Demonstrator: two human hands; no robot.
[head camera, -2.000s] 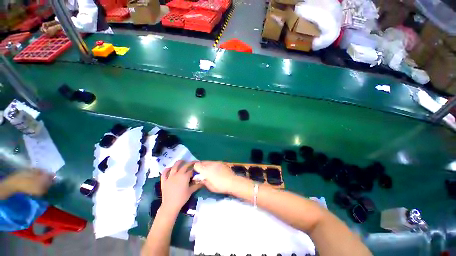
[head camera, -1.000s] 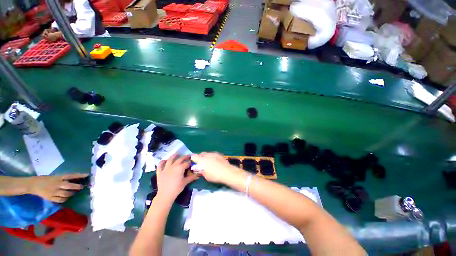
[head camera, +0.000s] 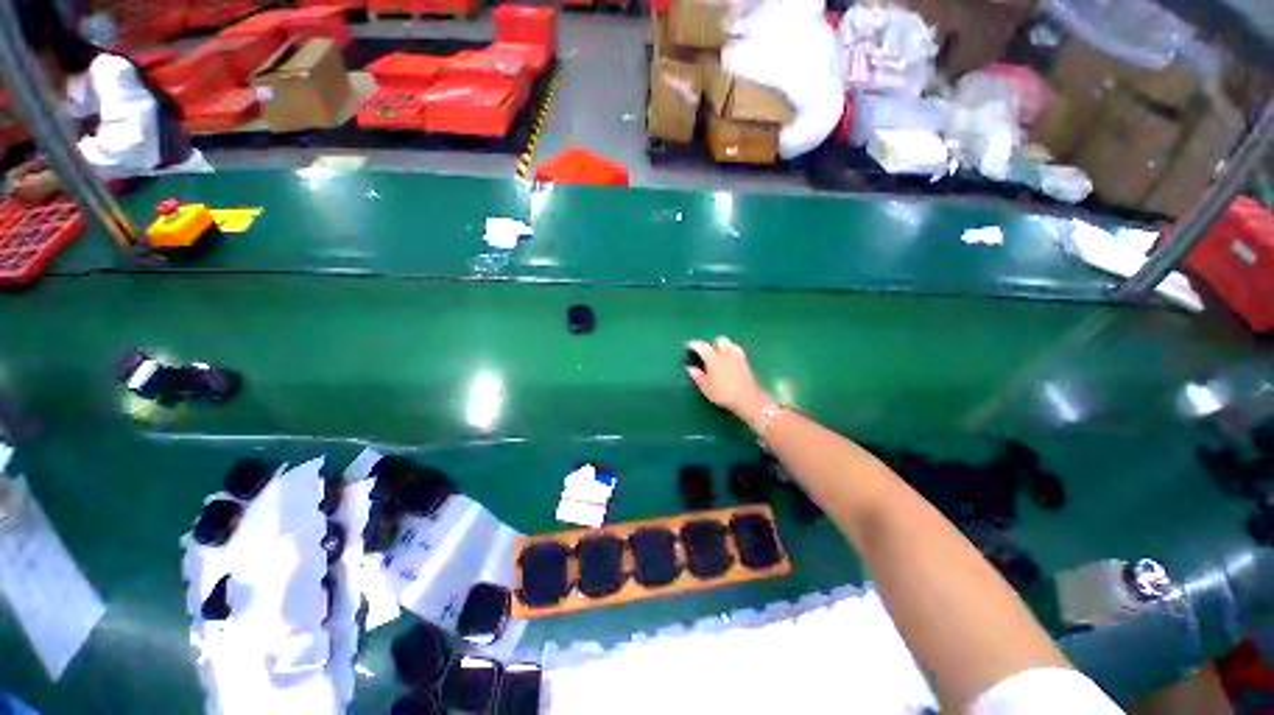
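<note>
My right hand (head camera: 727, 377) is stretched out over the green belt, its fingertips on a small black part (head camera: 694, 359). My left hand is not in view. The orange-brown holder (head camera: 651, 562) lies in front of me with a row of several black parts seated in it. A small white-and-blue piece (head camera: 587, 495) lies flat just beyond the holder. A white scalloped sheet (head camera: 741, 668) lies on the near side of the holder, cut off by the bottom edge.
More black parts lie at right (head camera: 964, 486) and lower left (head camera: 422, 654). Other white sheets (head camera: 266, 601) lie at left. One black part (head camera: 580, 319) sits alone on the belt. A white block with a silver top (head camera: 1100, 592) is at right. A person in white (head camera: 123, 115) is at far left.
My right hand has left the holder and reached forward to the part on the belt. My left hand has gone out of view. The white-and-blue piece now lies on the bench. The view has shifted.
</note>
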